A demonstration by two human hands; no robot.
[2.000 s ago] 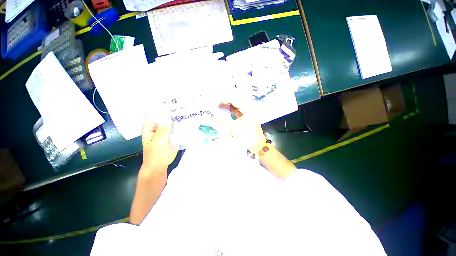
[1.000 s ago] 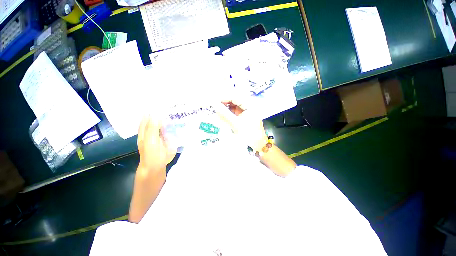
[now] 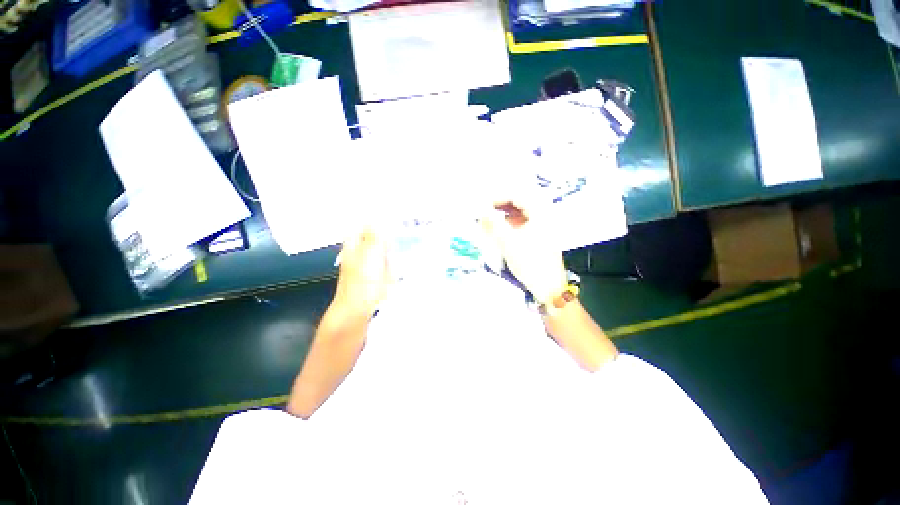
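Observation:
A clear plastic bag (image 3: 462,254) with green and dark markings or contents is held between my hands at the bench's front edge. The picture is overexposed there, so its outline and contents are hard to tell. My left hand (image 3: 363,266) grips its left side. My right hand (image 3: 523,252), with a beaded bracelet at the wrist, is at its right side. Overexposed white paper (image 3: 414,148) lies just beyond the hands. Shiny bagged items (image 3: 567,168) lie on white paper to the right.
White sheets (image 3: 291,168) and a tilted sheet (image 3: 168,163) over clear bags (image 3: 143,252) lie left. A form (image 3: 431,49), tape roll (image 3: 246,91), black phone-like object (image 3: 562,83) and compartment tray (image 3: 187,79) lie behind. A notepad (image 3: 783,121) lies right; a cardboard box (image 3: 755,245) stands below.
The whole view has shifted, so the bench things appear farther right. Both hands stay at the bag; its dark markings show less clearly than before.

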